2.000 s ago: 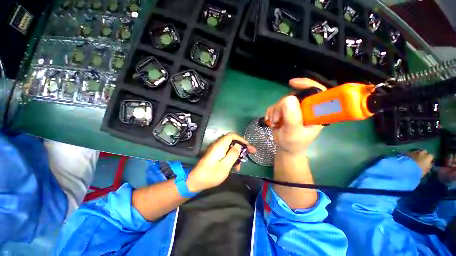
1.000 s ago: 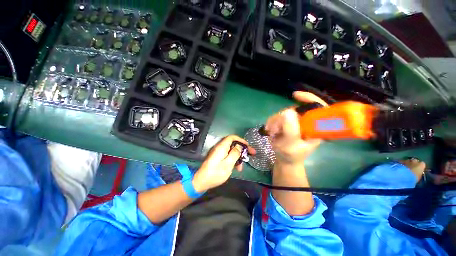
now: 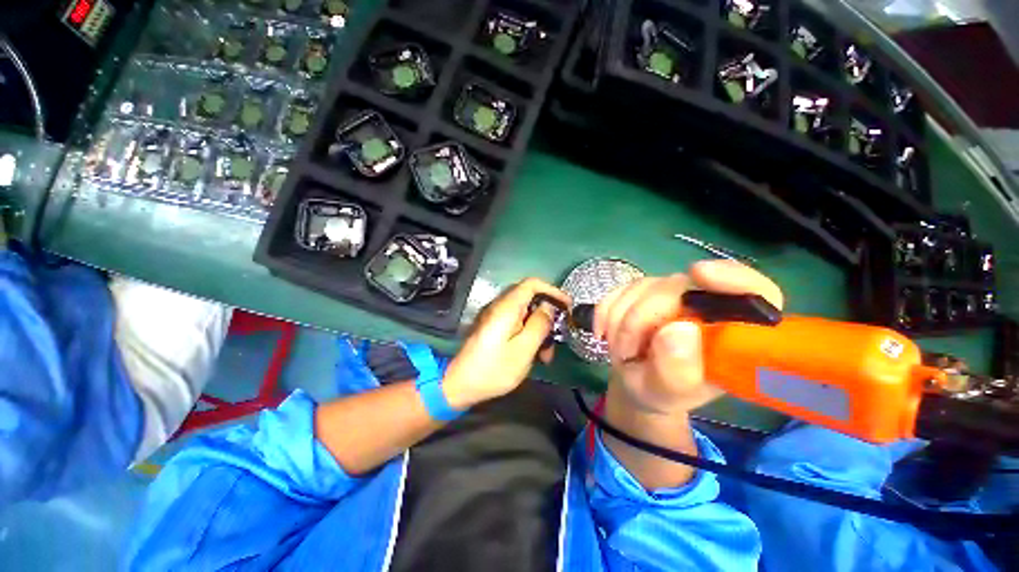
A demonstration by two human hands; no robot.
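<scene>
My left hand (image 3: 497, 349), with a light blue wrist strap, holds a small black watch case assembly (image 3: 546, 312) in its fingertips. My right hand (image 3: 662, 341) is closed around the front of the orange electric screwdriver (image 3: 799, 374). The screwdriver lies nearly level, its black nose pointing left and reaching the unit; the fingers hide where the tip meets it. A round speckled screw plate (image 3: 599, 279) lies on the bench just behind, partly covered by my right hand. A thin silver tool, probably tweezers (image 3: 711, 246), lies on the green bench beyond my right hand.
A black foam tray (image 3: 421, 323) with units stands left of centre. A clear blister tray (image 3: 168, 205) lies farther left. Stacked foam trays (image 3: 715, 129) stand upper right, a smaller one (image 3: 942, 269) far right. A black cord (image 3: 715, 460) crosses before my lap. Blue-sleeved neighbours sit on both sides.
The screwdriver has swung down and tilted, and its nose has moved left from above the screw plate to the unit. My left hand still holds the unit. The thin silver tool is now visible.
</scene>
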